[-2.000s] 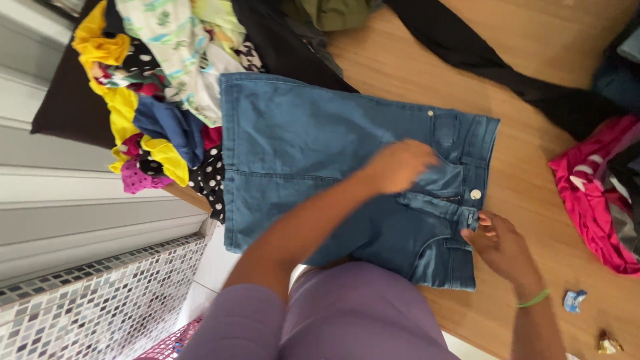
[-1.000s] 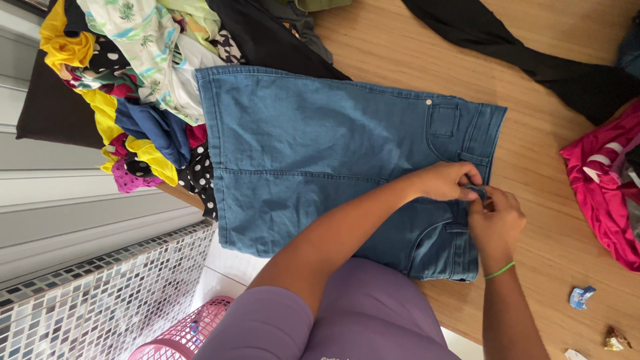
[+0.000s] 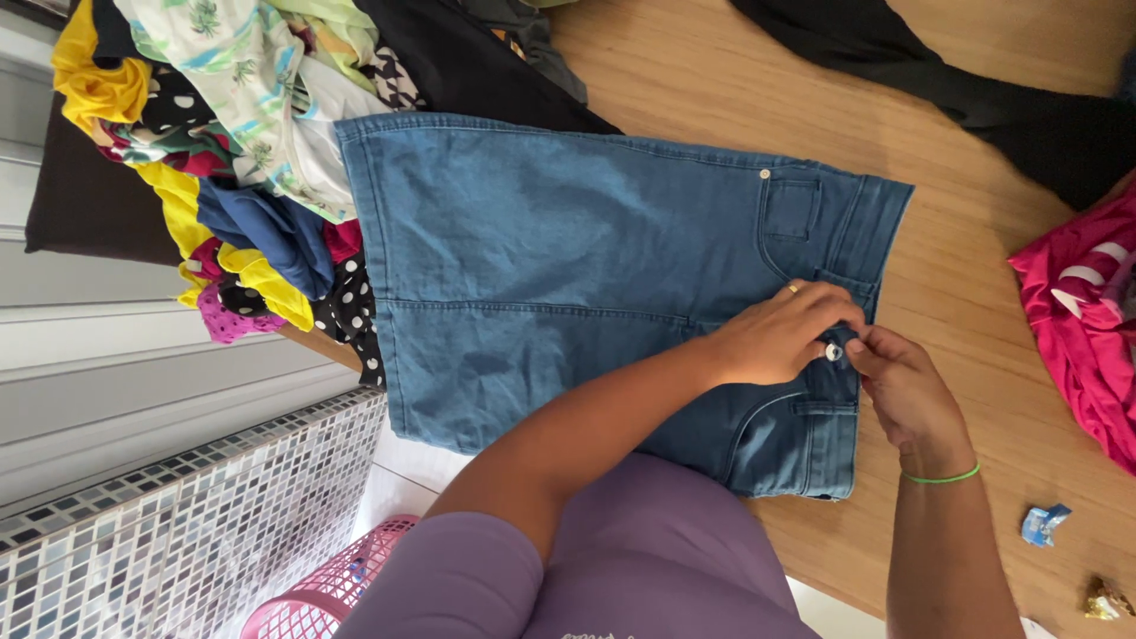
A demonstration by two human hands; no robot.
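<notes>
A blue denim skirt [image 3: 550,231] lies flat on the wooden table, its waistband [image 3: 874,226] toward the right and its hem on the left. My left hand [image 3: 785,333], with a ring on one finger, pinches the waistband's middle from the skirt side. Opposite it, my right hand [image 3: 905,382], a green band at its wrist, grips the waistband edge between thumb and fingers. Between the two hands shows a metal button [image 3: 832,351]. Whether the button sits through its hole cannot be told, as the fingers cover part of the closure.
Mixed clothes [image 3: 266,98] are heaped at the upper left, touching the hem. A black garment [image 3: 941,80] and a pink garment [image 3: 1083,328] lie at the right. Small wrappers [image 3: 1044,524] rest near the table's front edge. A pink basket [image 3: 328,586] stands below, by a tiled wall.
Two seconds ago my left hand was over the skirt front, away from the waistband's edge; since then it has joined my right hand at the waistband. Both remain there now.
</notes>
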